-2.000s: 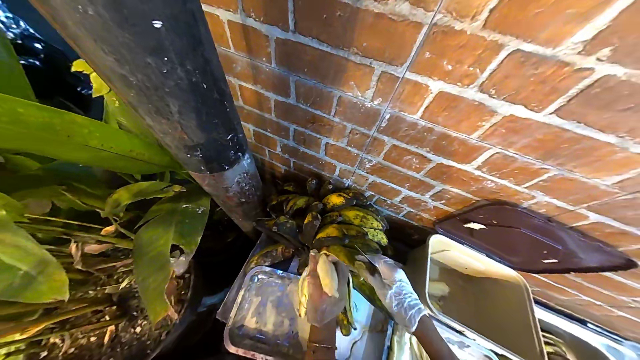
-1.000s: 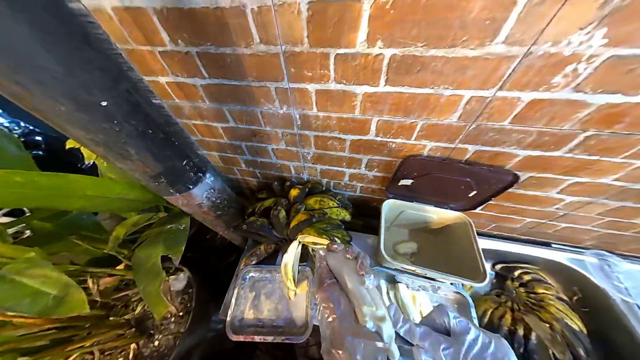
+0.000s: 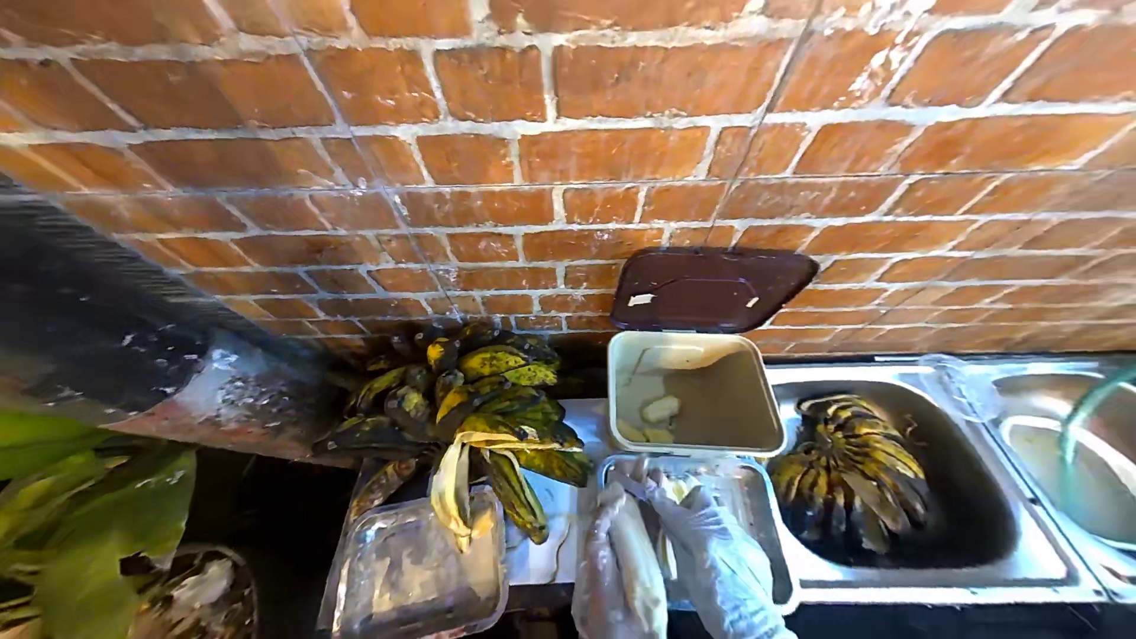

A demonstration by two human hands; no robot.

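Note:
My left hand (image 3: 612, 550), in a clear plastic glove, holds a peeled plantain (image 3: 637, 559) above the near left part of a clear plastic tray (image 3: 772, 532). My right hand (image 3: 706, 532), also gloved, reaches over the same tray beside it; its fingertips are near pale peeled pieces, and whether it grips one is unclear. To the left, a bunch of yellow-green and blackened plantains (image 3: 497, 382) rests on the counter with an opened peel (image 3: 453, 497) hanging from it. Behind the tray stands a beige plastic bin (image 3: 701, 390) holding murky liquid and a few pale pieces.
An empty-looking clear container (image 3: 417, 568) sits at the near left. A brown lid (image 3: 710, 288) leans against the brick wall (image 3: 621, 80). Another dark plantain bunch (image 3: 852, 470) lies in the steel sink (image 3: 985, 532) on the right. A dark pipe (image 3: 98, 302) and leafy plant (image 3: 98, 524) are left.
Both hands have moved right from the plantain bunch to the clear tray. The peel, held beside the bunch two seconds ago, now hangs free. The view has shifted right.

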